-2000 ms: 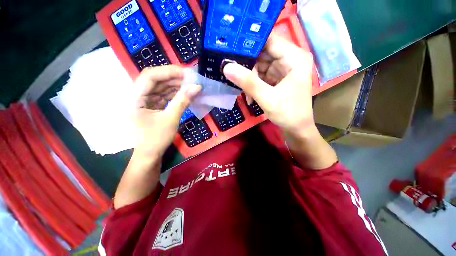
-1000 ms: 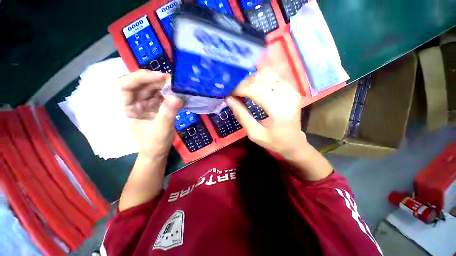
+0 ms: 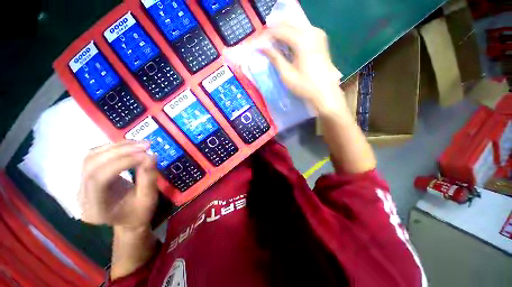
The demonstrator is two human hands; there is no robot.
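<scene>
The red phone tray [image 3: 64, 66] holds several black phones with blue "GOOD" faces, such as the upper-left phone [image 3: 106, 84]. My right hand [image 3: 306, 64] holds a pale, translucent sleeved phone [image 3: 269, 84] at the tray's right end, its loose film hanging over the near edge. The fingers hide part of it. Another whitish sleeve [image 3: 289, 14] shows behind my right hand; its contents are unclear. My left hand [image 3: 118, 182] is over the tray's near-left corner, beside the lower-left phone [image 3: 168, 157]. It looks empty, fingers curled and apart from the thumb.
A fanned pile of white sleeves [image 3: 53, 151] lies left of the tray on the green bench [image 3: 359, 28]. Stacked red trays [image 3: 33, 241] are at lower left. An open carton [image 3: 393, 84], red boxes [image 3: 477, 134] and a fire extinguisher [image 3: 446, 188] are at right.
The phone has gone from between my hands; my right hand now holds a sleeved phone at the tray's right end. My left hand has let go and moved left and down. The view has shifted.
</scene>
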